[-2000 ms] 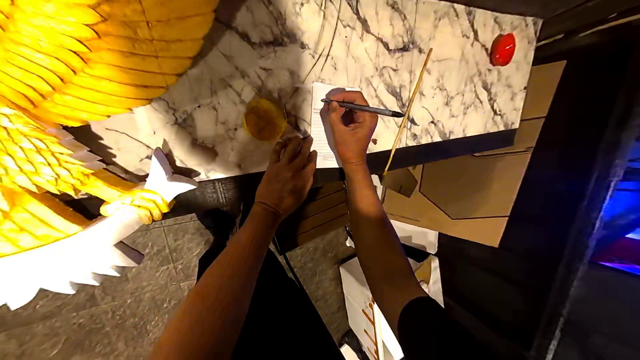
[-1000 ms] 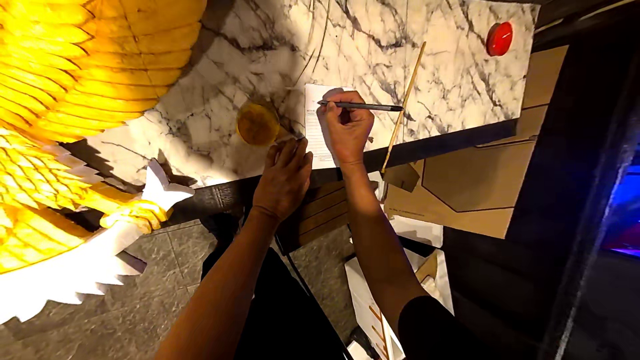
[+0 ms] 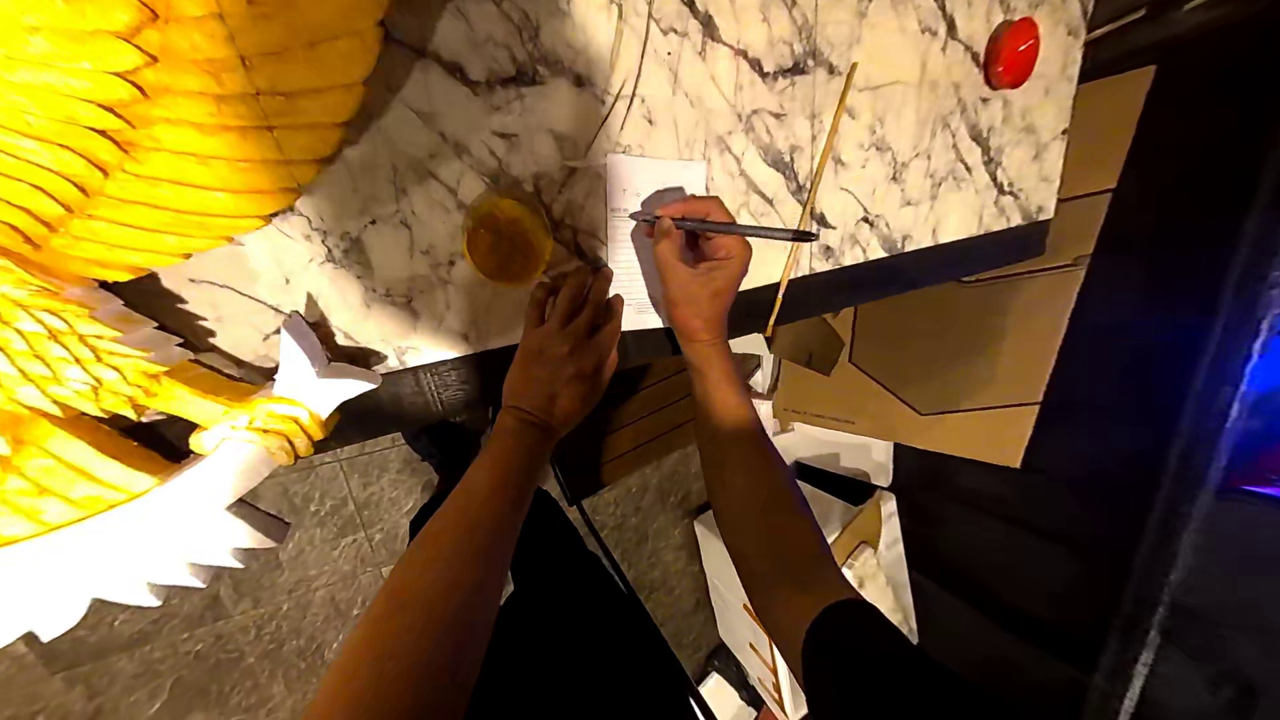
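Observation:
My right hand (image 3: 700, 265) grips a dark pen (image 3: 745, 230) whose tip points left, over a small white sheet of paper (image 3: 630, 270) that bears printed lines. The sheet lies on a marble-patterned table (image 3: 930, 150) near its front edge. Just left of the paper's lower part, my left hand (image 3: 570, 345) rests at the edge with its fingers on the tabletop; it holds nothing that I can see. Beyond its fingertips stands a round amber container (image 3: 507, 238). A thin wooden stick (image 3: 818, 190) lies to the right, its lower end past the table edge.
A big yellow winged sculpture (image 3: 180, 110) with a white piece (image 3: 240, 480) in its claw takes up the left side. A red round object (image 3: 1012, 53) sits at the table's far right. Cut cardboard (image 3: 970, 350) and an open white box (image 3: 735, 580) are below the table edge.

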